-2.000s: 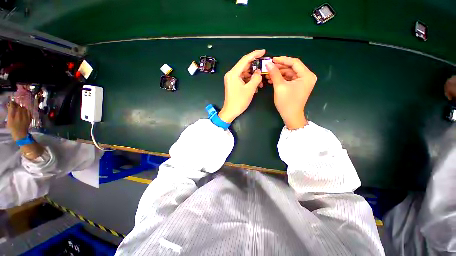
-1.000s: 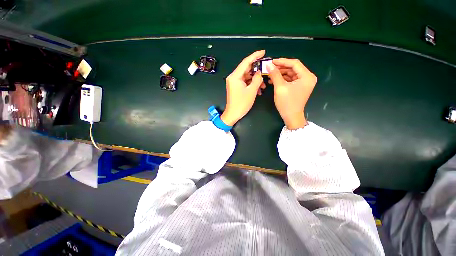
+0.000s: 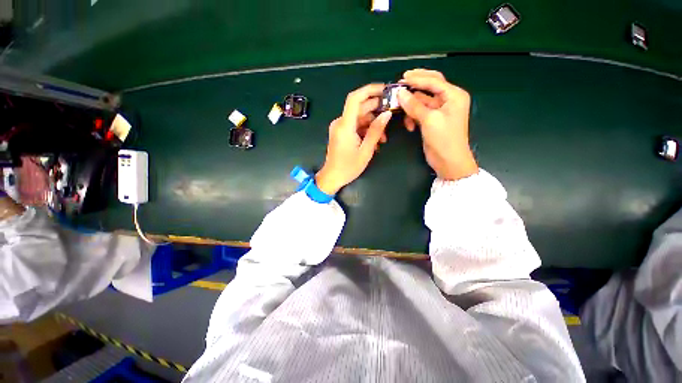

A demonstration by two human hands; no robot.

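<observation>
My left hand (image 3: 350, 142), with a blue strap at the wrist, grips a small black device housing (image 3: 386, 97) between thumb and fingers. My right hand (image 3: 443, 120) has its thumb and fingers on a small white rectangle (image 3: 398, 96) at the housing's right side. The fingers partly cover both pieces, so how they are joined cannot be told. To the left on the green surface (image 3: 299, 179) lie two black housings (image 3: 296, 106), (image 3: 241, 138), each with a white square (image 3: 276, 113), (image 3: 237, 117) beside it.
A white control box (image 3: 133, 176) with a cord stands at the left. Units with silver patches (image 3: 503, 19), (image 3: 639, 35) lie on the far green belt, and another unit (image 3: 668, 147) lies at the right. Sleeves of neighbouring people (image 3: 45, 258), (image 3: 650, 277) show at both sides. Dark clutter fills the far left.
The view has shifted slightly. My right hand has turned a little, its fingers now higher over the piece, and the held housing is tilted more. The neighbour's hand at the left has moved.
</observation>
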